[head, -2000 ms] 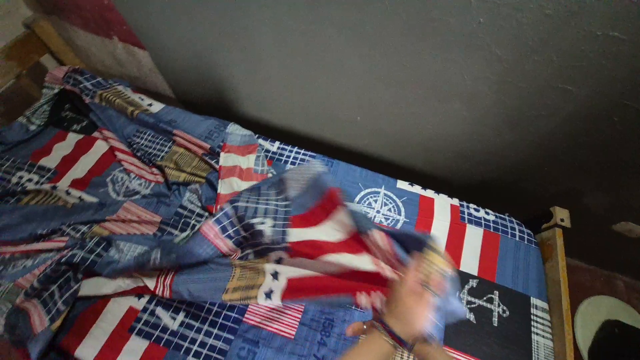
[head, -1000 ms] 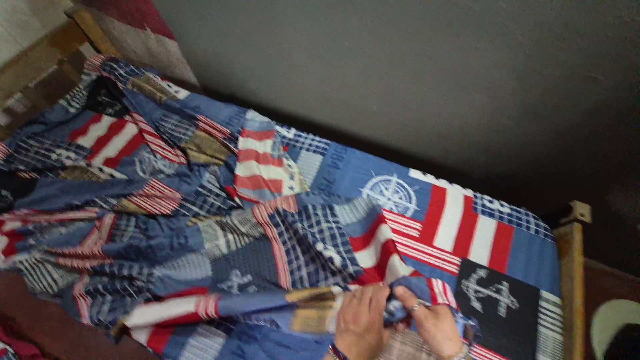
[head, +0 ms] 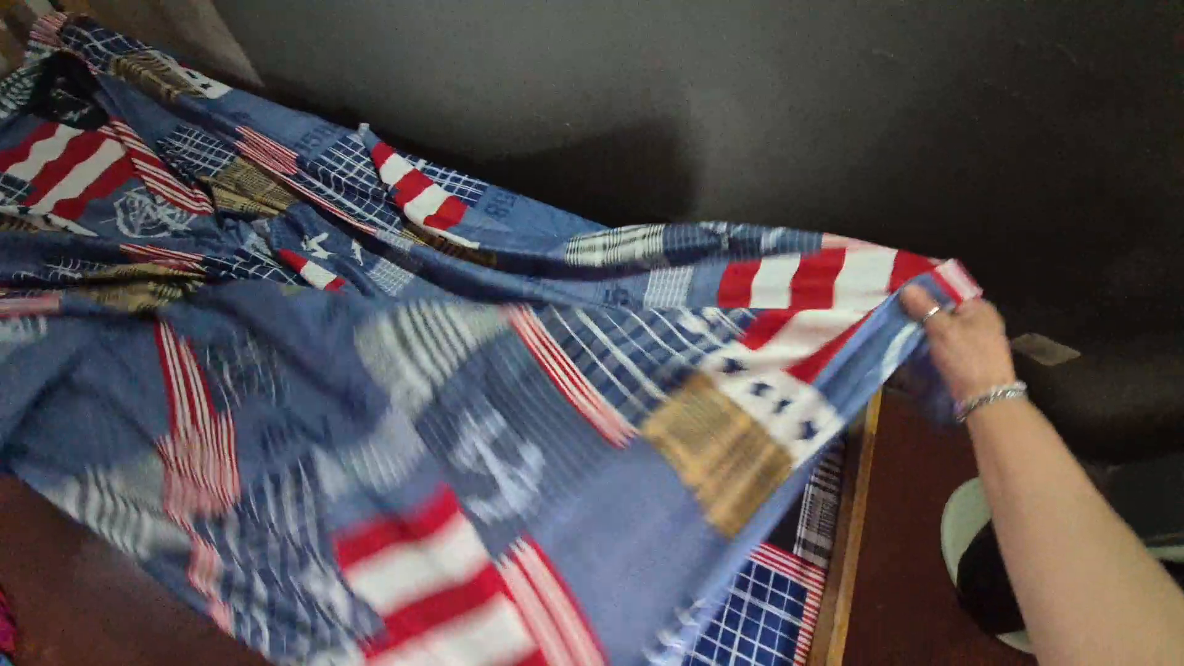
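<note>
My right hand [head: 962, 338], with a ring and a bracelet, grips one corner of a patchwork-print cloth [head: 592, 518] at the right. It holds that corner up and out past the wooden bed end. The cloth has red and white stripes, stars, an anchor and blue plaid, and it spreads taut and partly blurred from the hand toward the lower middle. Farther left it lies bunched over the bed. Below its edge shows a matching sheet [head: 754, 615] on the mattress. My left hand is outside the view.
A dark grey wall [head: 740, 102] runs along the far side of the bed. The wooden bed end [head: 856, 546] stands at the right. Beyond it, a round pale and black object [head: 962, 527] rests near the reddish-brown floor [head: 902, 518].
Both hands were together on the cloth's edge near the bed's right end. My right hand has lifted a corner up and toward the wall, the cloth has spread, and my left hand has left the view.
</note>
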